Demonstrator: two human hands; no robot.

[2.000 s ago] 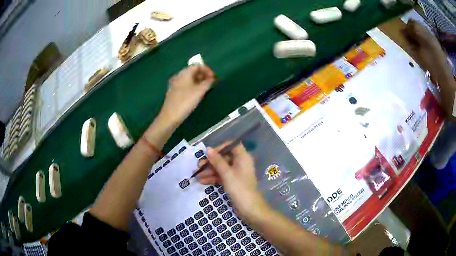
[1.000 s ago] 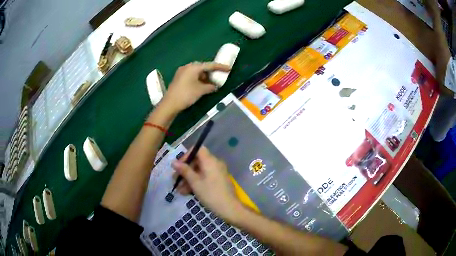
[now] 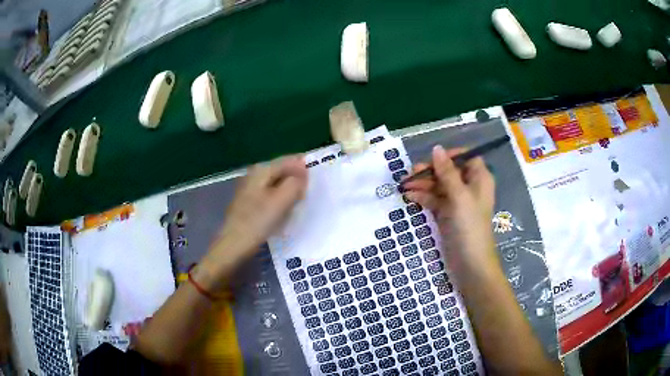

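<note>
The label sheet (image 3: 330, 220) lies in front of me, with rows of black stickers and a blank white upper left part. My right hand (image 3: 455, 183) holds the black tweezers (image 3: 477, 150). Their tip is beside a sticker (image 3: 384, 191) that looks paler than the others; whether it is lifted cannot be told. A cream housing (image 3: 347, 128), blurred, lies across the sheet's top edge, touched by neither hand. My left hand (image 3: 268, 194) is blurred over the sheet's left edge, fingers curled; nothing shows in it.
Cream housings (image 3: 355, 53) are spaced along the green conveyor belt (image 3: 272, 66). A second label sheet (image 3: 48, 294) and a resting housing (image 3: 101, 299) are at left. Grey printed plastic (image 3: 507, 191) lies under the label sheet. A printed packaging sheet (image 3: 588, 198) is at right.
My left hand has come off the belt housing and back to the sheet. A housing now lies at the sheet's top edge. The view has turned left, showing the second label sheet.
</note>
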